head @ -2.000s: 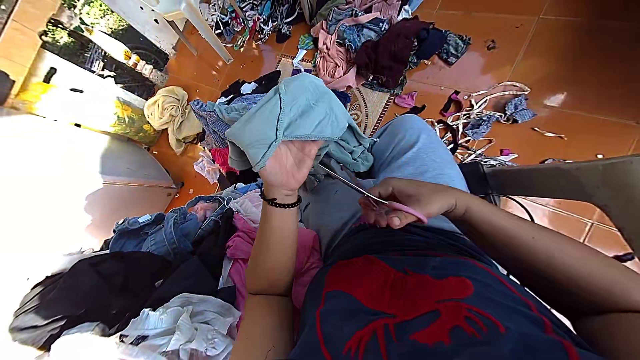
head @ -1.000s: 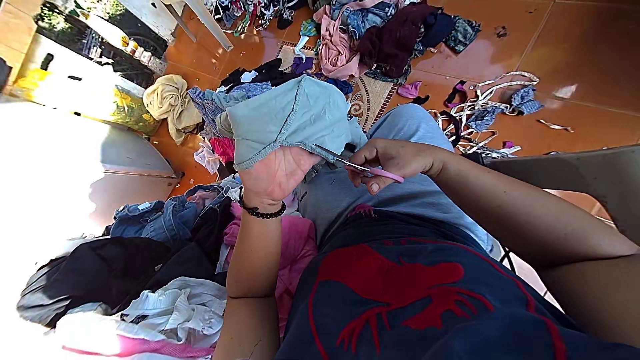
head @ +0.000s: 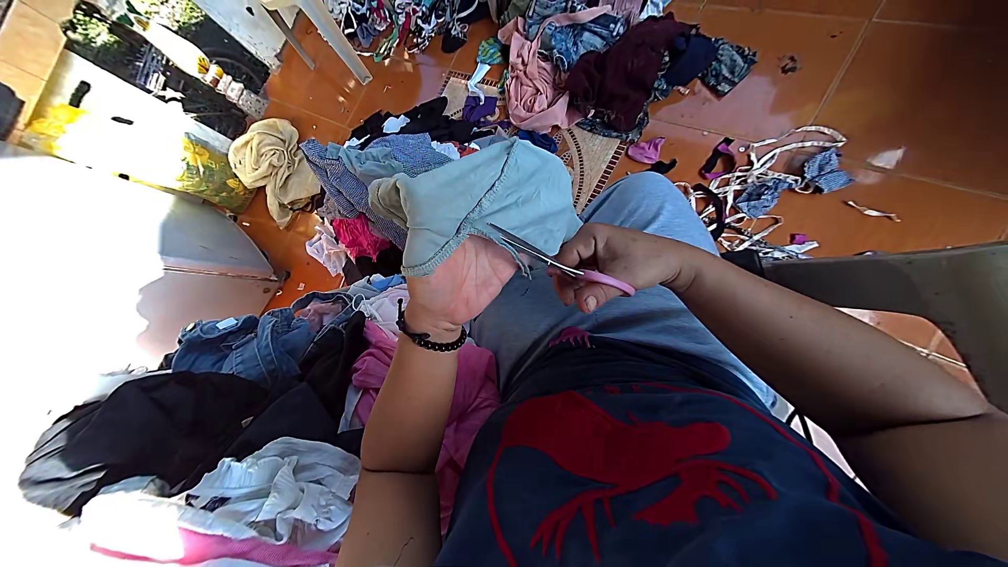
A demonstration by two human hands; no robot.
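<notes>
A light blue-green cloth point(head: 512, 193) with a seam across it is draped over my left hand point(head: 465, 283), whose fingers are hidden beneath it; the palm shows below its edge. My right hand point(head: 602, 264) grips a pair of scissors with pink handles point(head: 608, 281) and metal blades. The blade tips lie at the edge of the cloth, beside a narrow loose strip point(head: 512, 250) that hangs over my left palm. Both hands are above my lap, in front of grey-blue trousers.
Left of my lap lie piled clothes: blue denim point(head: 272, 342), black cloth point(head: 169, 421), white cloth point(head: 291, 480) and pink cloth point(head: 465, 394). Garments point(head: 535, 79) and tangled strips point(head: 776, 169) lie on the tiled floor. A white plastic chair leg point(head: 342, 43) stands ahead, a chair arm point(head: 890, 287) at right.
The cloth has been turned and spread over my left hand. The scissors have moved up to its edge, and a narrow strip now hangs loose there.
</notes>
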